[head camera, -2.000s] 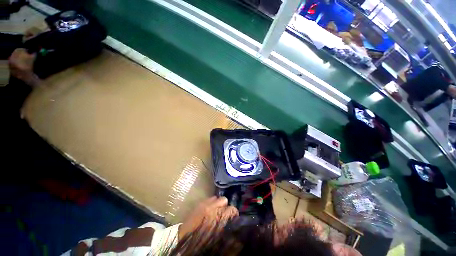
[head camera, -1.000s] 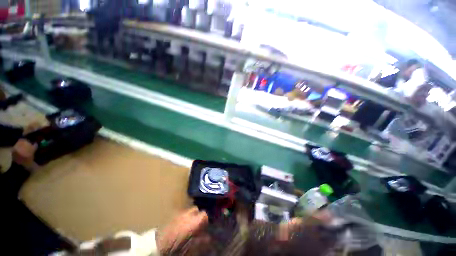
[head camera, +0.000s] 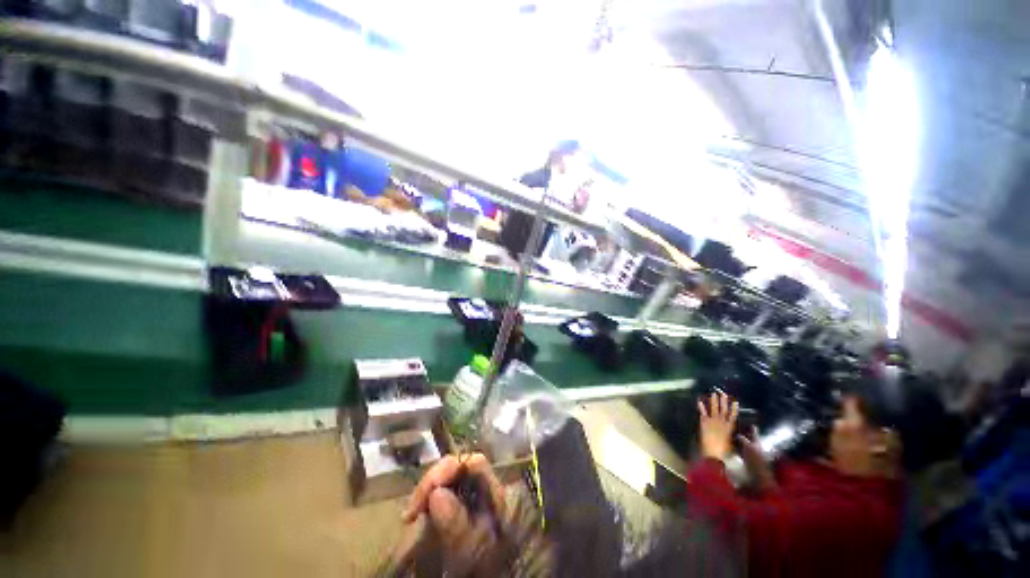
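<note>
An open black speaker cabinet (head camera: 258, 327) lies on the green belt at the left, with a pale driver at its top and a red wire and green dot inside. My left hand (head camera: 446, 502) is low in the middle, in front of the feeder, its fingers curled near a small dark thing that is too blurred to name. Whether it grips that thing cannot be told. My right hand cannot be told apart from the blur and hair at the bottom edge. The white-and-black screw feeder (head camera: 395, 423) stands just behind my left hand.
A bottle with a green cap (head camera: 465, 390) and a clear plastic bag (head camera: 529, 409) stand right of the feeder. More black cabinets (head camera: 590, 330) lie along the belt. A person in a red top (head camera: 791, 519) is at the right, one hand raised. Cardboard (head camera: 226, 497) covers the bench.
The view has swung right and up. The open cabinet that was on the cardboard before me now appears on the belt. My left hand has moved from the cabinet to in front of the feeder.
</note>
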